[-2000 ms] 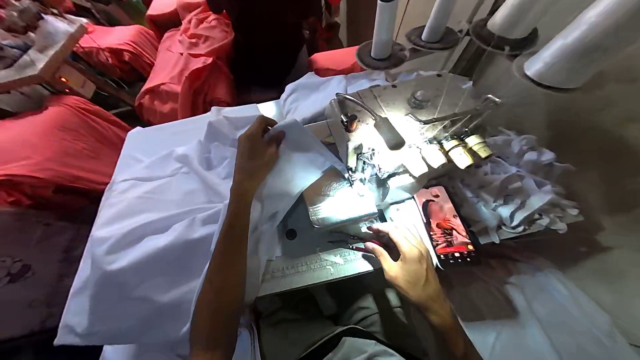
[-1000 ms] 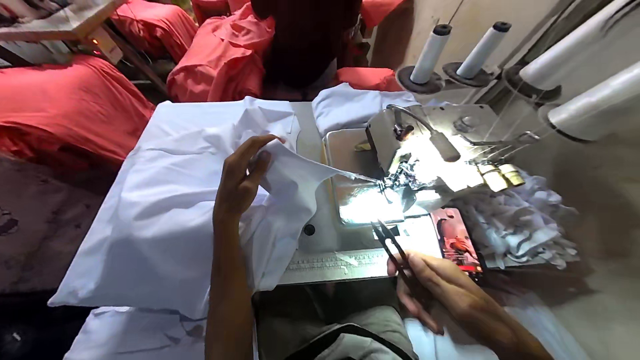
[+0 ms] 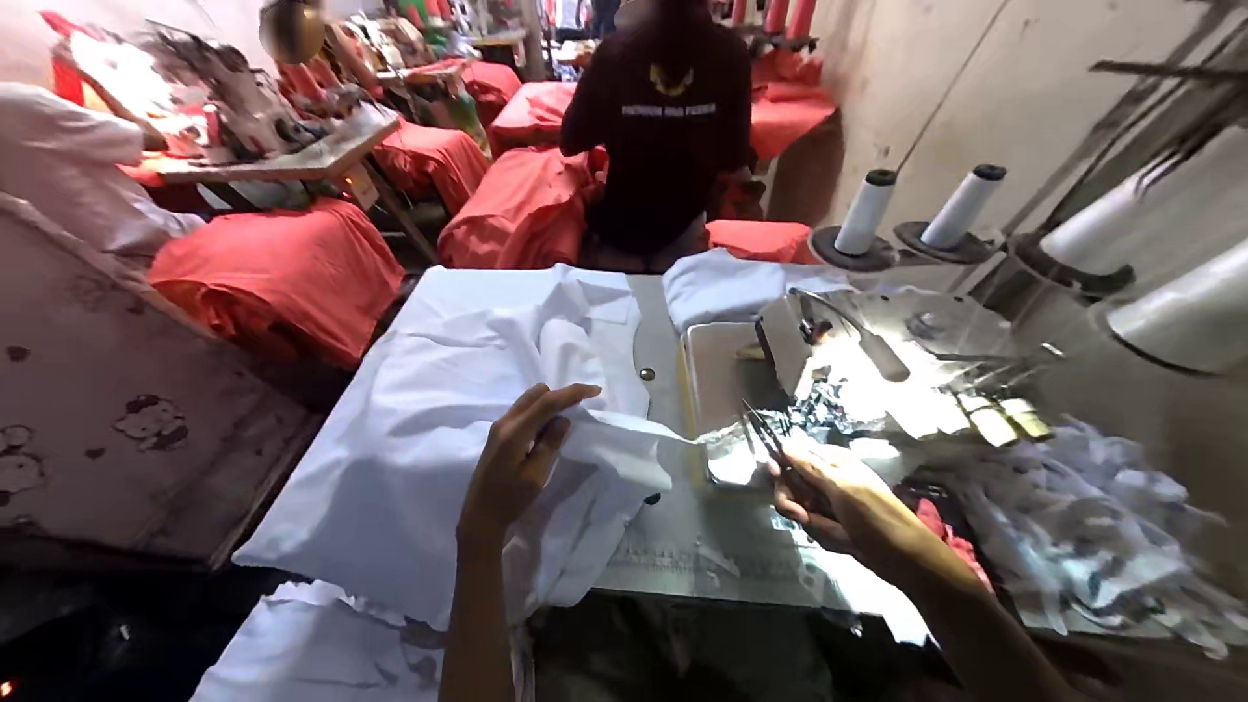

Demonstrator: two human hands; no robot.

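White fabric (image 3: 390, 439) is spread over the left of the sewing table (image 3: 673, 556). My left hand (image 3: 517, 458) rests at the fabric's right part, a fold pinched between its fingers. From there a narrow tip of cloth points toward the overlock sewing machine (image 3: 936, 331). My right hand (image 3: 829, 497) holds thread snips (image 3: 765, 434), blades pointing up and left, near that tip beside the lit needle area. Whether the blades touch the cloth cannot be told. Thread cones (image 3: 865, 214) stand behind the machine.
White fabric scraps (image 3: 1102, 517) are heaped right of the machine, beside a partly hidden phone (image 3: 951, 536). More white cloth (image 3: 731, 283) lies at the table's back. A person in a dark shirt (image 3: 668, 127) is beyond, among red fabric piles (image 3: 278, 273). A patterned cloth (image 3: 117, 419) hangs at left.
The fabric's edge, which reached the needle area a second ago, is now away from it, to the left. My right hand has raised the snips toward the cloth. The view has tilted up.
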